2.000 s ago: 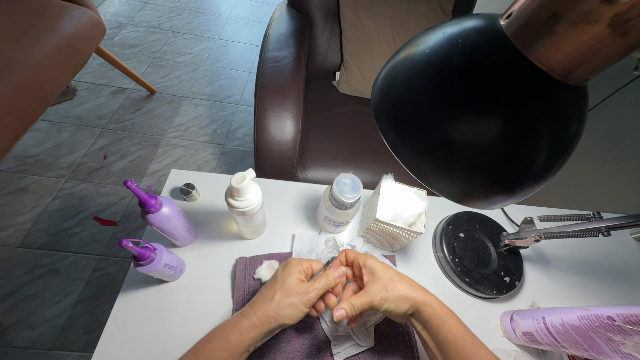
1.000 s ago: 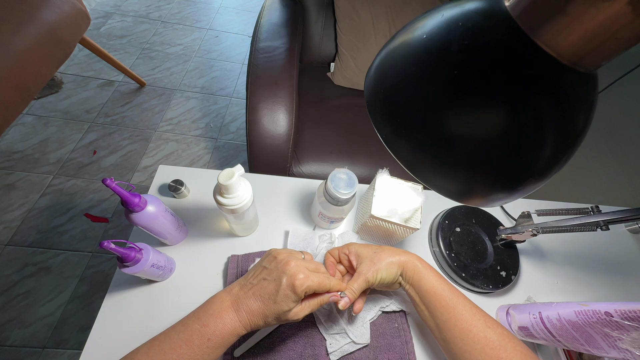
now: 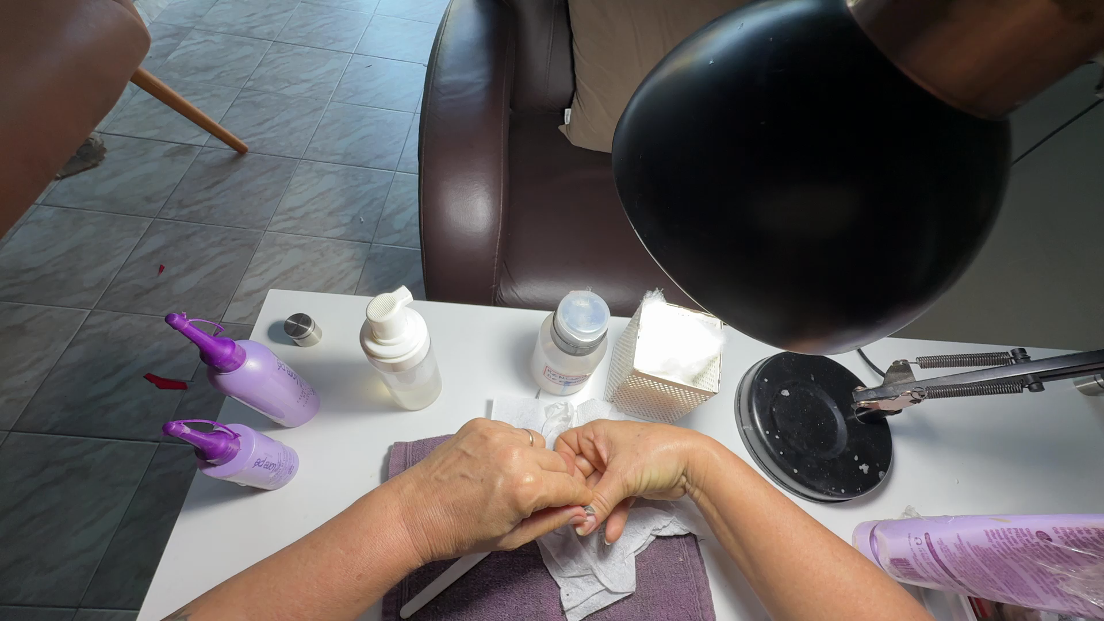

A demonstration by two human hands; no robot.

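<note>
My left hand point(image 3: 496, 487), with a ring on one finger, meets my right hand point(image 3: 634, 461) above the purple towel point(image 3: 517, 582). Its thumb and forefinger are pinched together at the tip of my right thumb, where a small greyish thing point(image 3: 590, 511) shows; what it is cannot be made out. The fingers of my right hand are bent, and whether they hold anything is hidden. Crumpled white tissue point(image 3: 595, 565) lies on the towel under my hands. A thin white stick, perhaps a nail file point(image 3: 442, 588), sticks out from beneath my left hand.
Along the white table point(image 3: 345, 315) stand two purple squeeze bottles point(image 3: 267, 384) point(image 3: 259, 459), a metal cap point(image 3: 302, 329), a foam pump bottle point(image 3: 401, 354), a clear bottle point(image 3: 565, 354) and a box of white pads point(image 3: 668, 354). A black lamp shade point(image 3: 811, 172) overhangs its base point(image 3: 815, 431). A purple bottle point(image 3: 992, 556) lies right.
Two seconds ago my fingers were bunched together higher over the towel. My left hand now reaches across with its back up, and the white stick shows below it.
</note>
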